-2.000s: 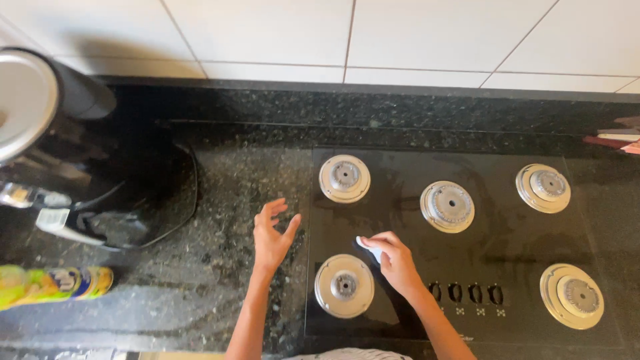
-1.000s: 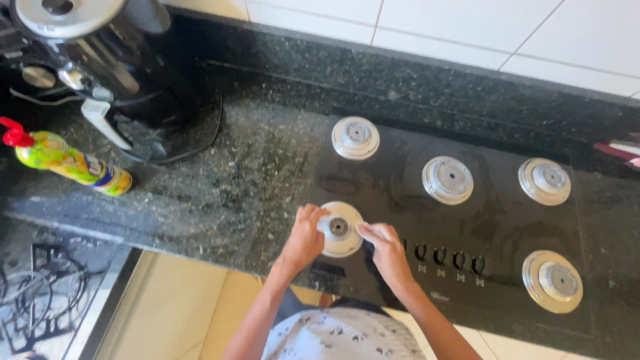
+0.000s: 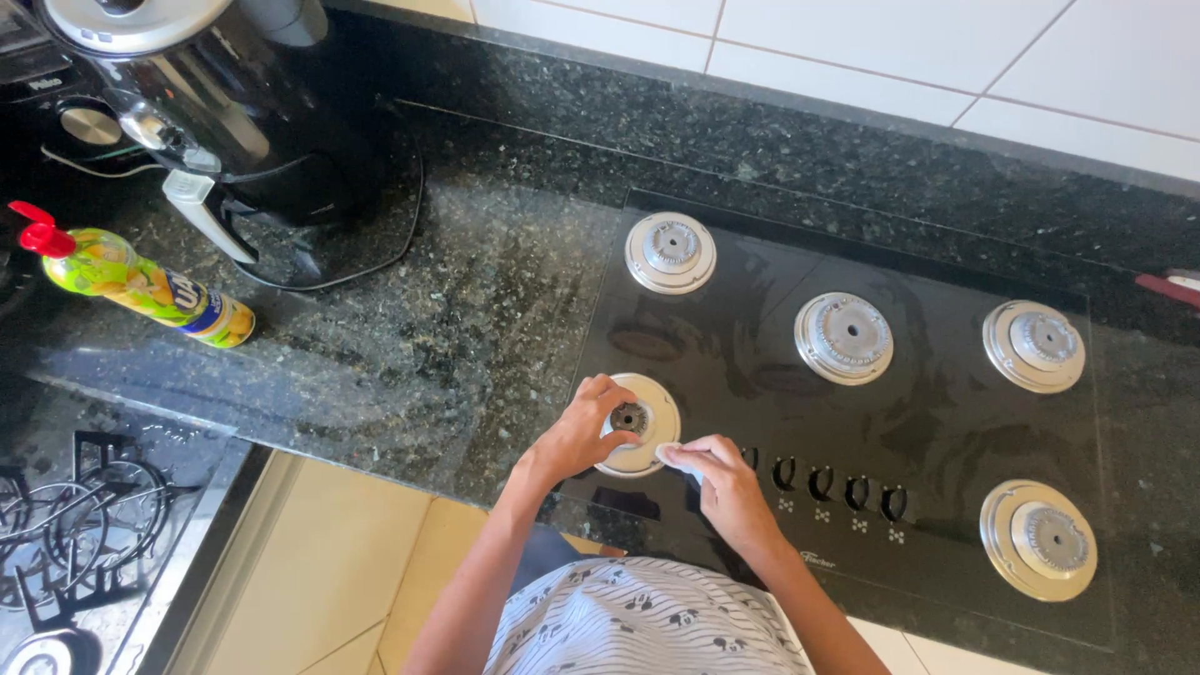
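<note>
My left hand [image 3: 579,433] has its fingers and thumb around the raised centre of the front left burner [image 3: 659,412] of a black glass cooktop [image 3: 741,394]. Pinched in my right hand [image 3: 727,480] is a small white cloth or pad [image 3: 667,454], at the burner's right rim. Black control knobs [image 3: 821,482] stand just right of that hand. Other round metal burners sit at the back left [image 3: 670,253], the middle [image 3: 844,338], the back right [image 3: 1034,346] and the front right [image 3: 1038,540].
A black air fryer [image 3: 300,178] with its cord stands on the dark granite countertop [image 3: 469,319] at left. Before it lies a green and yellow bottle with a red cap [image 3: 150,286]. A second stove with black grates [image 3: 103,516] is at lower left. Something red and white [image 3: 1172,287] lies far right.
My left hand has gone from hovering over the counter to the front left burner. The right hand has moved to that burner's edge. The view has shifted toward the left and front.
</note>
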